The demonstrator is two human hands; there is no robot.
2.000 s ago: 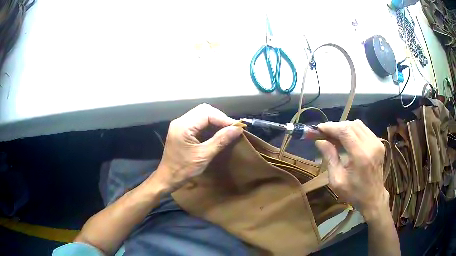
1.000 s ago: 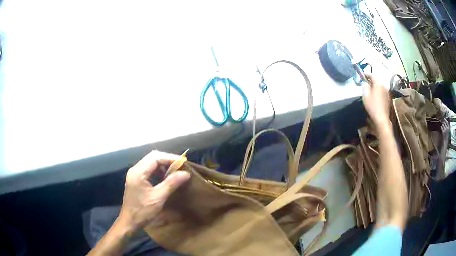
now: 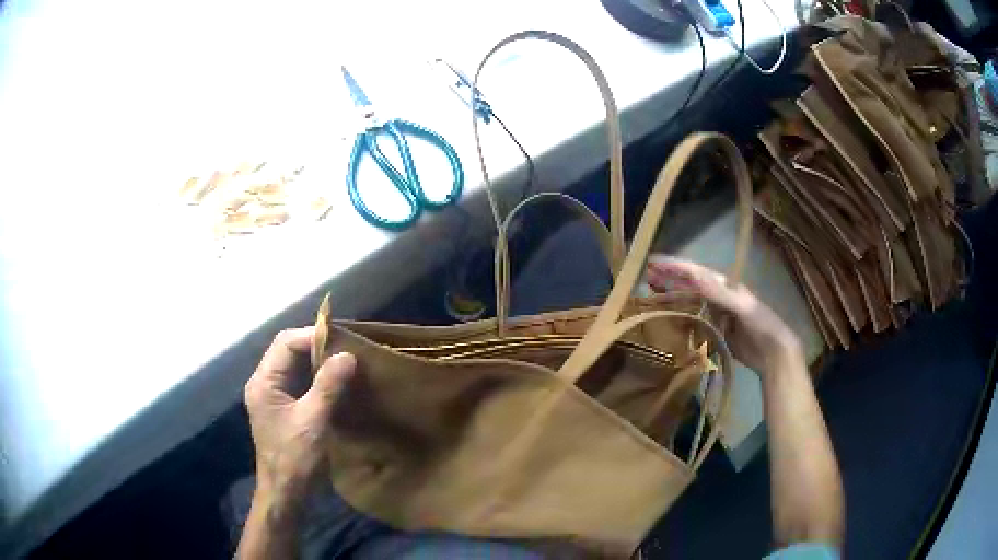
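Observation:
A tan-brown tote bag [image 3: 471, 438] lies open over my lap, its handles standing up. My left hand [image 3: 293, 405] pinches its left top corner, where a yellowish zipper tape end [image 3: 324, 317] sticks up. My right hand [image 3: 728, 312] is at the right side of the bag, partly behind a handle; its fingers are blurred and I cannot tell if they touch the bag. Another yellowish zipper end [image 3: 703, 359] shows at the bag's right top corner.
Scissors with teal handles [image 3: 403, 175] lie on the white table [image 3: 142, 317], with zipper tape offcuts [image 3: 257, 202] to their left. A slim tool [image 3: 476, 98] with a dark cord lies to their right. A black round disc [image 3: 646, 15] is at the top edge. Brown bag stacks [image 3: 865, 186] are at the right.
The pen-like tool has left my right hand, which went to the disc and came back to the bag's right side. The view has shifted right. My left hand still pinches the corner.

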